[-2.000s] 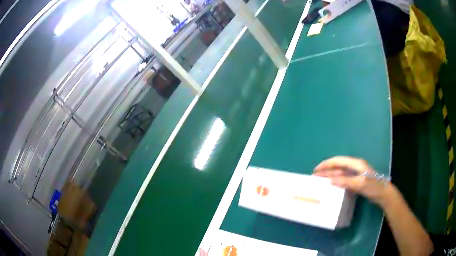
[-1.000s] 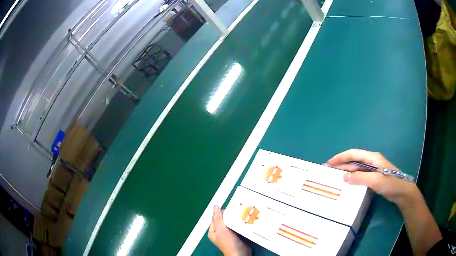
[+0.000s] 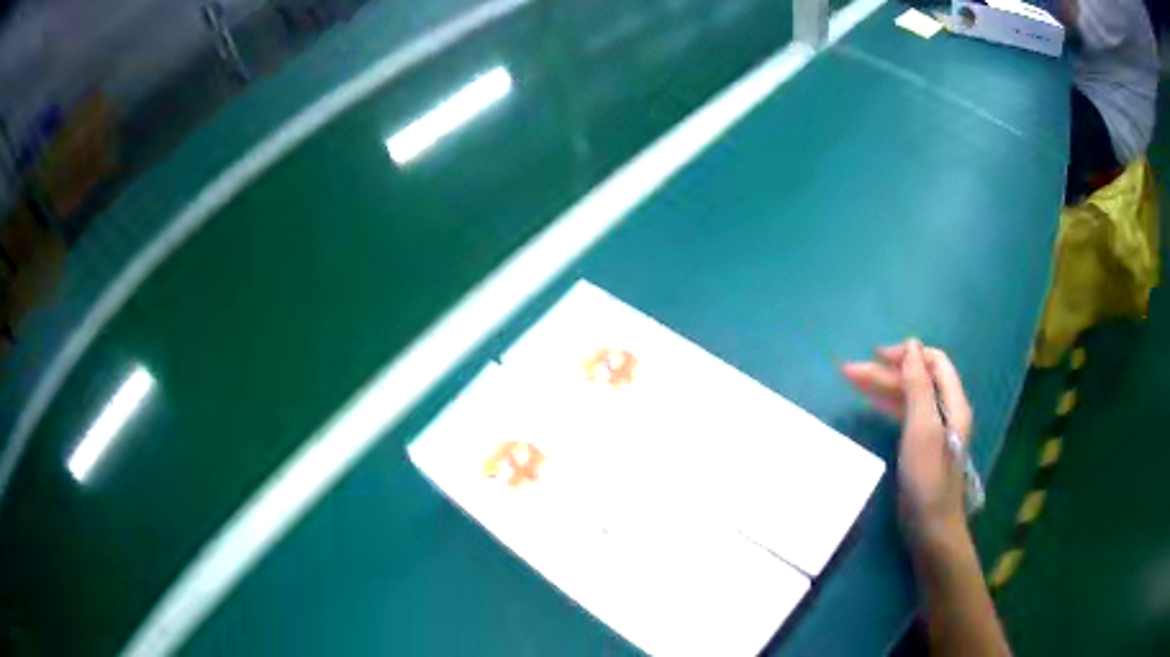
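Two white product boxes lie side by side on the teal bench, the far box (image 3: 719,411) against the near box (image 3: 603,539). Each shows an orange-red round picture near its left end; the image is blurred. My right hand (image 3: 926,443) is just right of the boxes, not touching them, with its fingers raised. It holds a thin silver-grey pen (image 3: 962,470) against the palm. My left hand is not in view.
A white rail (image 3: 513,276) separates the bench (image 3: 821,231) from the glossy green conveyor belt (image 3: 321,270). At the far end are a pale card (image 3: 920,22), another white box (image 3: 1007,26) and a person (image 3: 1124,64). A yellow sack (image 3: 1106,257) hangs beyond the bench edge.
The two boxes now lie without a hand on them. My right hand has come off the far box, and my left hand has left the picture. The view has shifted and turned.
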